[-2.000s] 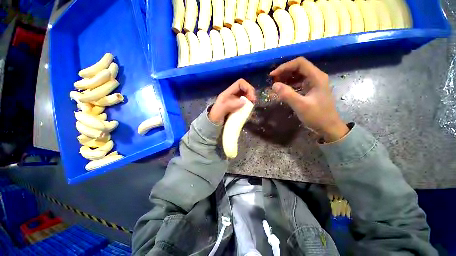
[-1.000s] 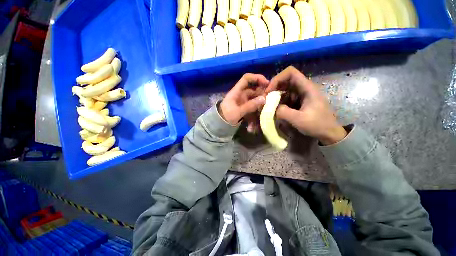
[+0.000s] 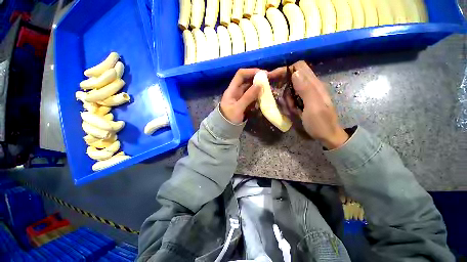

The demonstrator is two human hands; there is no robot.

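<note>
A pale yellow banana piece (image 3: 271,106) hangs down from my left hand (image 3: 239,96), which pinches its upper end between the fingers. Its lower end points down and right. My right hand (image 3: 313,102) is just right of the piece, fingers curled around a dark, thin tool (image 3: 289,77), likely the trimming snips. The tool is mostly hidden by the fingers and partly blurred. Whether the tool touches the piece, I cannot tell.
A blue row tray (image 3: 317,47) at the far side holds banana pieces in two rows. A blue loose tray (image 3: 175,134) at left holds a heap and one piece apart. Small crumbs lie on the speckled table (image 3: 302,166). Clear plastic (image 3: 460,105) lies at the right edge.
The banana piece went from hanging in my left hand to between both hands, and now hangs from my left again, tilted the other way. A dark tool now shows in my right hand.
</note>
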